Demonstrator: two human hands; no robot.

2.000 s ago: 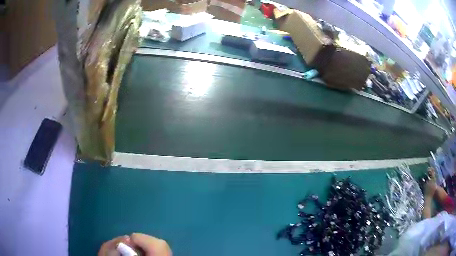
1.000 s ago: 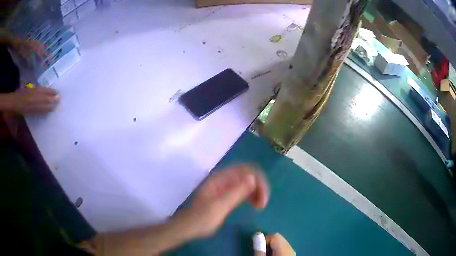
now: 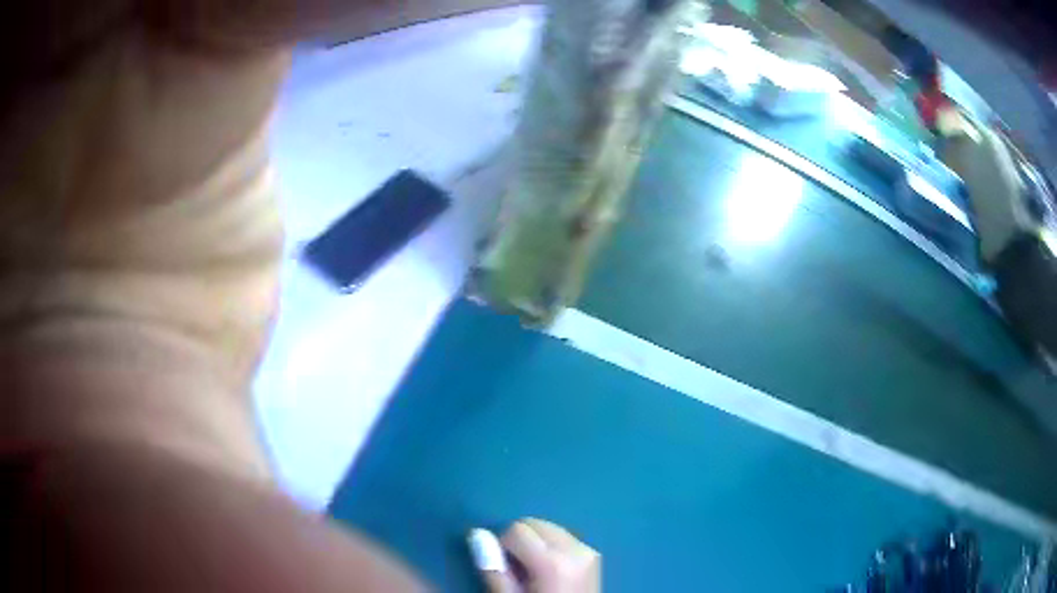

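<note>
My left hand and wrist [image 3: 128, 278] fill the left side, very close to the camera and blurred. Its fingers cannot be made out, nor whether it holds anything. My right hand [image 3: 554, 558] is small at the bottom edge, partly cut off, over the green bench [image 3: 487, 434]. A small white piece [image 3: 488, 550] shows at its left side. I cannot tell whether it is held or covers a fingertip.
A dark smartphone [image 3: 377, 229] lies on the white table [image 3: 336, 359]. A post with worn cardboard [image 3: 556, 197] stands at the bench corner. Beyond a pale rail [image 3: 742, 405] is the green conveyor belt [image 3: 695, 278]. Black cables [image 3: 933, 565] show at the lower right. Blurred boxes lie across the belt.
My left hand has risen from over the bench edge to close before the camera. The view has turned left, then partly back right. Another person's hands have left the picture.
</note>
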